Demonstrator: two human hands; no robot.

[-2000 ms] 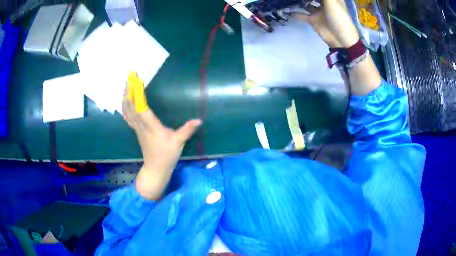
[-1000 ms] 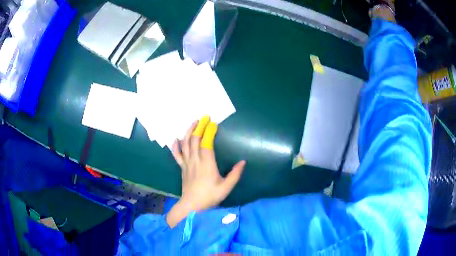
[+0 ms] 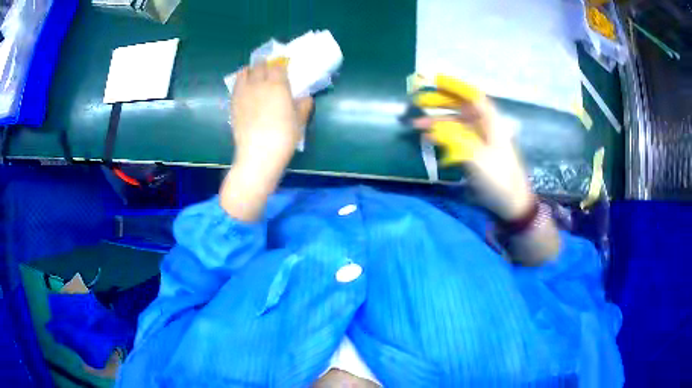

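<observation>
My left hand (image 3: 262, 114), with yellow on a fingertip, is closed on a bunch of white squares (image 3: 315, 62) over the green bench. The bunch is blurred and partly hidden by the hand. One white square (image 3: 141, 70) lies apart, flat at the left. My right hand (image 3: 482, 136) is blurred, with yellow finger cots, above the front edge of the white work sheet. A small dark blurred shape (image 3: 412, 115) shows at its fingertips; I cannot tell whether it is held.
The white work sheet (image 3: 497, 53) is taped at the right of the green bench (image 3: 364, 45). A bag with yellow contents (image 3: 602, 26) is at the back right. Clear plastic (image 3: 558, 178) and a tape strip (image 3: 596, 178) are at the front right. A blue bin (image 3: 39, 72) is at the left.
The fanned white squares are now bunched in my left hand. My right hand has come back from the far right to the bench front. The camera view has shifted.
</observation>
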